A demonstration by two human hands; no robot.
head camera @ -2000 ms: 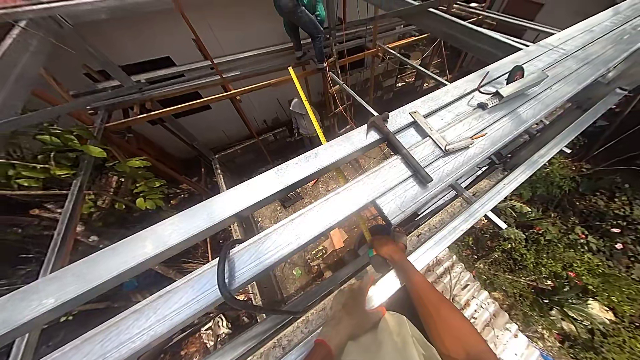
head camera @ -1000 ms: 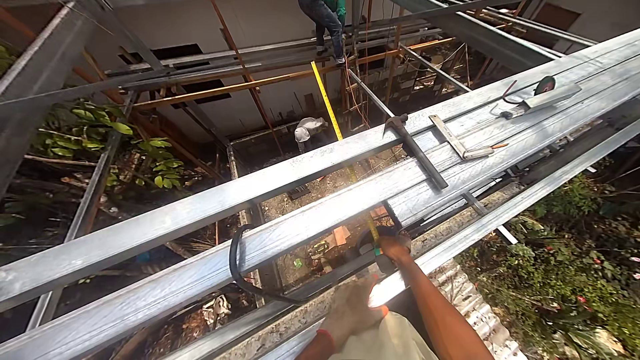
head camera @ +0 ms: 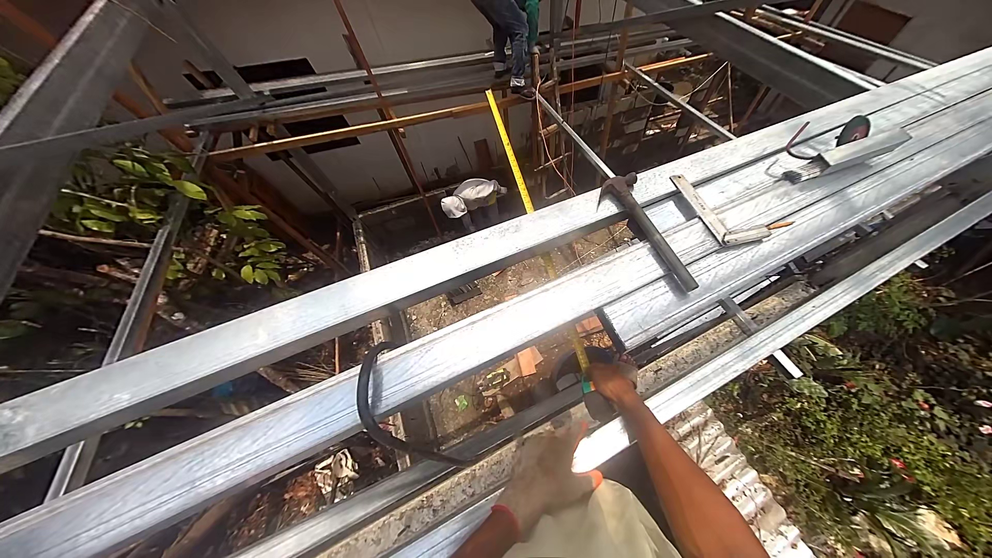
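Note:
My right hand (head camera: pixel 614 381) is closed around a tape measure (head camera: pixel 595 403), low in the middle of the view. Its yellow blade (head camera: pixel 511 159) runs out past the steel channels towards a timber rail. My left hand (head camera: pixel 546 465), in a work glove with an orange-red cuff, is beside it against a steel member; it is blurred, and its fingers cannot be made out. On the galvanized steel channels (head camera: pixel 496 291) lie a claw hammer (head camera: pixel 651 232), a small square (head camera: pixel 701 209), a pencil (head camera: pixel 780 225), a short metal offcut (head camera: pixel 864 149) and a dark disc (head camera: pixel 853 130).
A black cable (head camera: pixel 364 395) loops over a channel. Below are a debris-strewn floor and a person in a white head covering (head camera: pixel 473 198). Another person's legs (head camera: pixel 511 43) stand on the far framing. A concrete wall top (head camera: pixel 701 341), corrugated sheeting (head camera: pixel 728 465) and plants (head camera: pixel 860 434) are nearby.
The person below has come into fuller view beside the tape blade. My hands have stayed in about the same place, the right one on the tape measure.

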